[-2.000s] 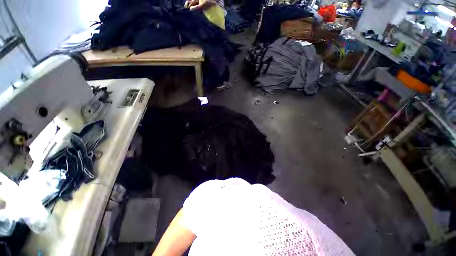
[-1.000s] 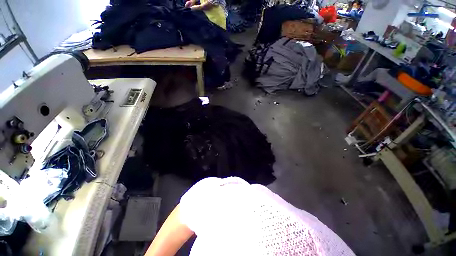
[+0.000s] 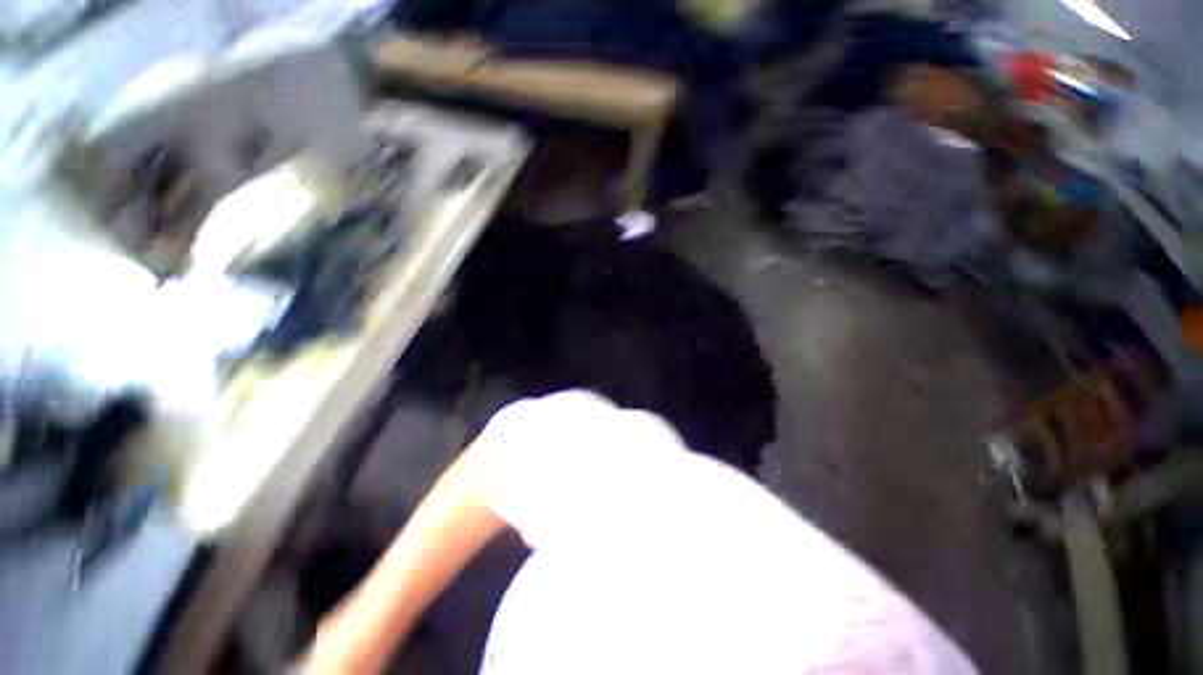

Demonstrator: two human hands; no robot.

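The frame is badly blurred. A bare forearm [image 3: 416,560] below the short sleeve of my pale pink shirt [image 3: 633,541] reaches down and left to the bottom edge. No hand can be made out, and I cannot tell what either hand holds. A large black cloth heap [image 3: 607,317] lies on the floor just beyond my shoulder. Dark cloth pieces [image 3: 323,284] lie on the cream sewing machine table [image 3: 449,244] at the left, beside a bright white blurred mass [image 3: 198,330].
The sewing machine [image 3: 198,158] stands at the left. A wooden table [image 3: 528,82] with dark garments is at the top. A grey garment heap [image 3: 897,198] lies at the upper right. A brown wooden frame [image 3: 1088,415] and a pale beam [image 3: 1095,574] stand at the right.
The whole view has swung and blurred, with the machine table and floor heaps shifted right and up. More of the bare forearm shows at the bottom left.
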